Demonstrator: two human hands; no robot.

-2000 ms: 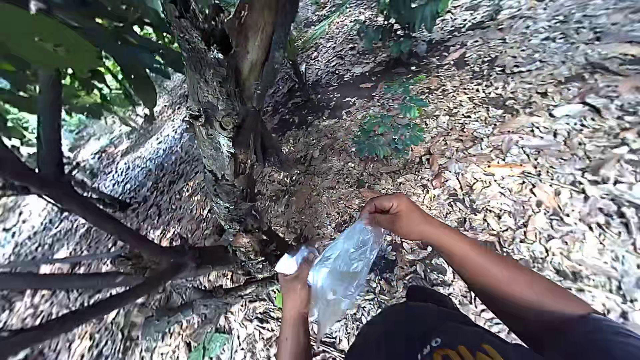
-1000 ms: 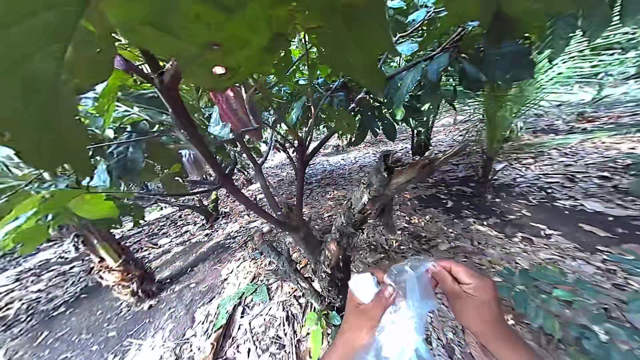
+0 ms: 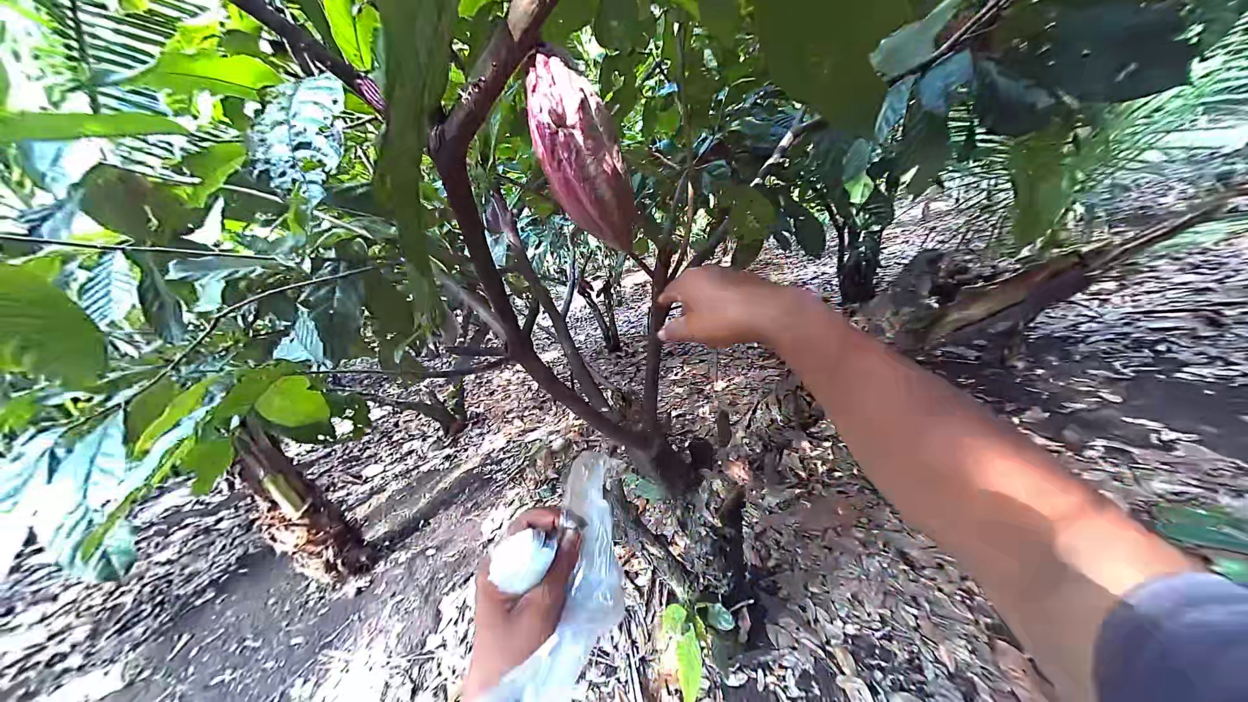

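A red-purple cacao pod (image 3: 580, 151) hangs among the branches at upper middle. My right hand (image 3: 717, 307) is stretched out just below and right of it, fingertips at a thin upright stem (image 3: 655, 361); whether they grip the stem I cannot tell. My left hand (image 3: 526, 590), low in the middle, is closed around a white object (image 3: 522, 561), perhaps a wad or roll, and a clear plastic bag (image 3: 590, 575). The bag hangs down beside the fingers and over the wrist.
Forked cacao branches (image 3: 478, 214) rise from a low trunk (image 3: 673, 468). Large leaves (image 3: 819, 58) hang close overhead. At right lies a broken, dry limb (image 3: 1033, 288); at left stands a cut stump (image 3: 292, 507). Dry leaf litter (image 3: 926, 624) covers the ground.
My right hand has left the plastic bag and reached up to the stem near the pod. The bag remains with my left hand. The view has swung over to the branches.
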